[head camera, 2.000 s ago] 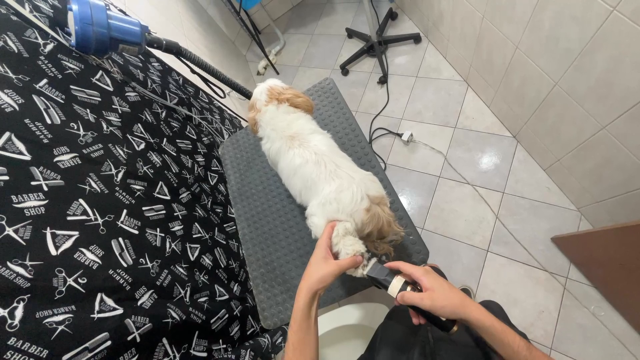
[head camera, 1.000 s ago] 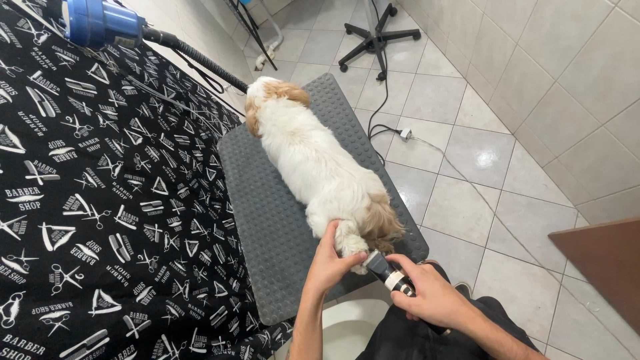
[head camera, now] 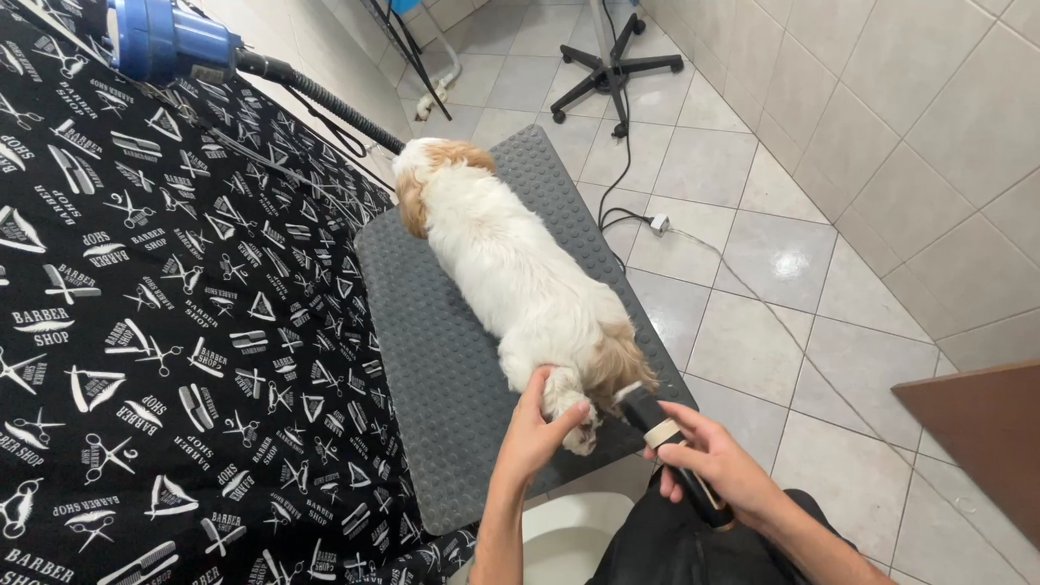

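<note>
A white dog with tan ears and a tan tail [head camera: 520, 260] stands on a grey studded rubber mat [head camera: 439, 357], its head away from me. My left hand [head camera: 540, 422] is around one of its hind legs [head camera: 569, 402], thumb on the near side, close to the paw. In my right hand [head camera: 707, 455] is a black hair clipper with a light band [head camera: 676, 455]. The clipper's head is beside the tan tail, to the right of the held leg. Whether the blade touches hair I cannot tell.
A black cloth with white barber prints [head camera: 187, 325] hangs at left. Above it is a blue dryer [head camera: 175, 41] with a black hose [head camera: 325, 97]. Beyond the mat are a wheeled base [head camera: 609, 73] and cables with a white plug [head camera: 660, 223]. A brown panel [head camera: 983, 439] juts in at right.
The clipper in my right hand was at the held hind paw and has moved right, away from it, to beside the tail. My left hand stays on the leg.
</note>
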